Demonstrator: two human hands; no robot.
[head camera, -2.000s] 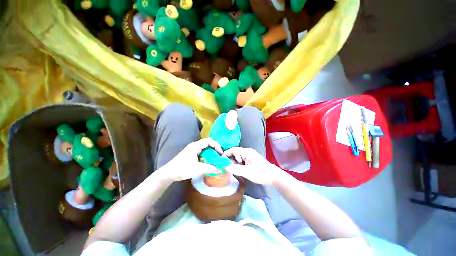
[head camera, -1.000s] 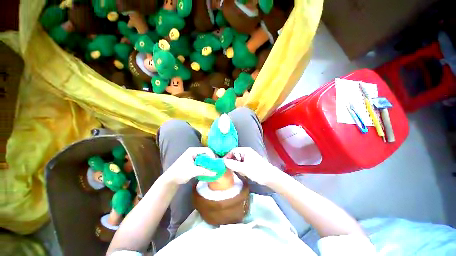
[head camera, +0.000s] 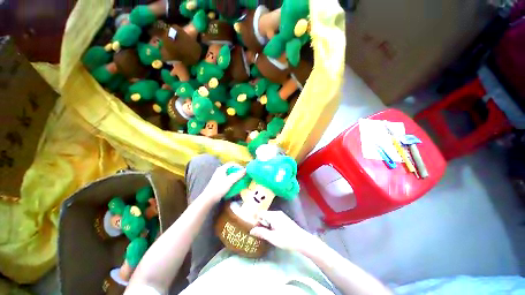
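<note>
A plush toy (head camera: 257, 196) stands upright on my lap, with its smiling face and the gold lettering on its brown pot facing up to me. Its puffy green crown looks turquoise in the glare, with a pale ball at the tip. My left hand (head camera: 226, 181) grips a green lobe at the left of the crown. My right hand (head camera: 278, 229) is at the right side of the pot, by the white rim, fingers curled. A small dark thing shows at its fingertips, too small to name.
A large yellow-rimmed sack (head camera: 167, 144) full of the same toys lies ahead. An open carton (head camera: 109, 187) with toys is at left. At right, a red stool (head camera: 374, 199) bears paper (head camera: 371, 138) and pens (head camera: 403, 155). Another red stool (head camera: 460, 124) stands behind.
The toy has been turned so its face and lettering show. My left hand has moved to the crown's left side, and my right hand has moved down from the crown to the pot.
</note>
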